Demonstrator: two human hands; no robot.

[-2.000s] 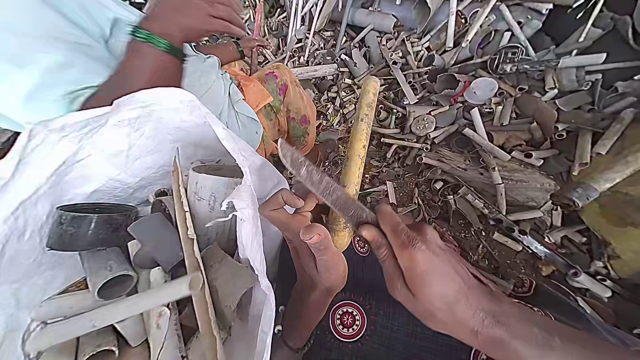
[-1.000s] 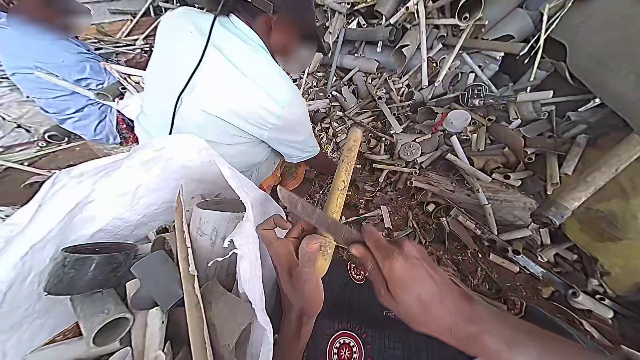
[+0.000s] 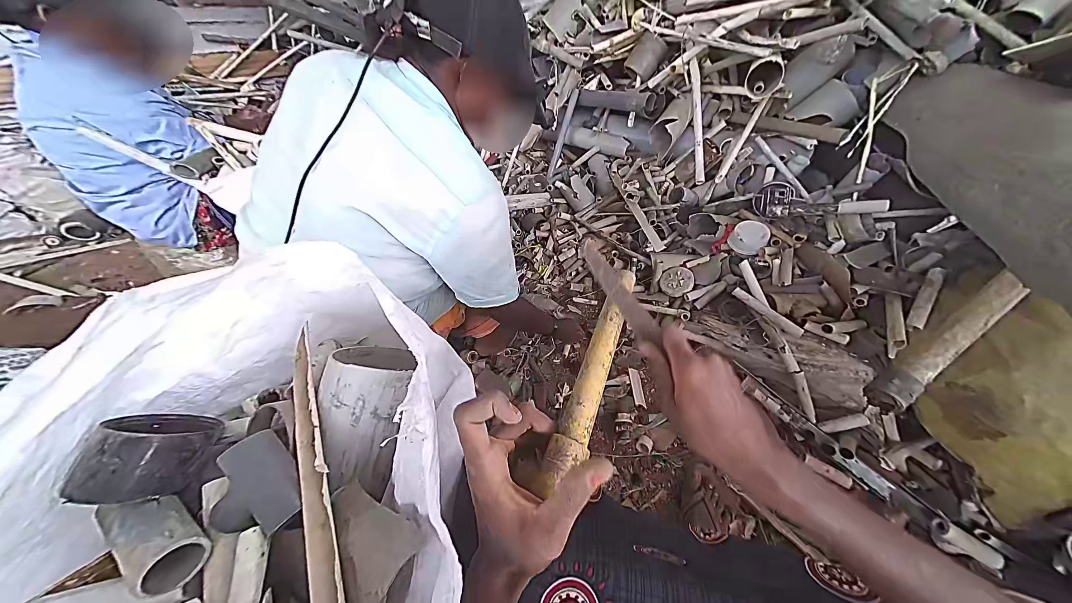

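Note:
My left hand [image 3: 523,494] is closed around the lower end of a yellow plastic pipe [image 3: 589,389], which slants up and slightly right. A thicker collar shows on the pipe just above my thumb. My right hand [image 3: 712,402] grips a long, worn knife, its handle hidden in my fingers. The knife's blade [image 3: 624,293] points up and left, close beside or over the pipe's upper end; whether they touch I cannot tell. Left of my left hand stands a white sack [image 3: 251,293] holding cut grey pipes [image 3: 364,419] and a black pipe fitting [image 3: 142,456].
A person in a pale shirt [image 3: 377,176] bends close ahead on the left, one hand near the ground. Another person in blue [image 3: 105,142] sits farther left. Pipe scraps [image 3: 670,126] cover the ground ahead. A wooden log [image 3: 770,360] and a thick pipe [image 3: 955,339] lie right.
My right hand has moved to the right and the knife has swung steeper, off its place across the pipe near my left hand. The view has shifted, bringing more of both people in.

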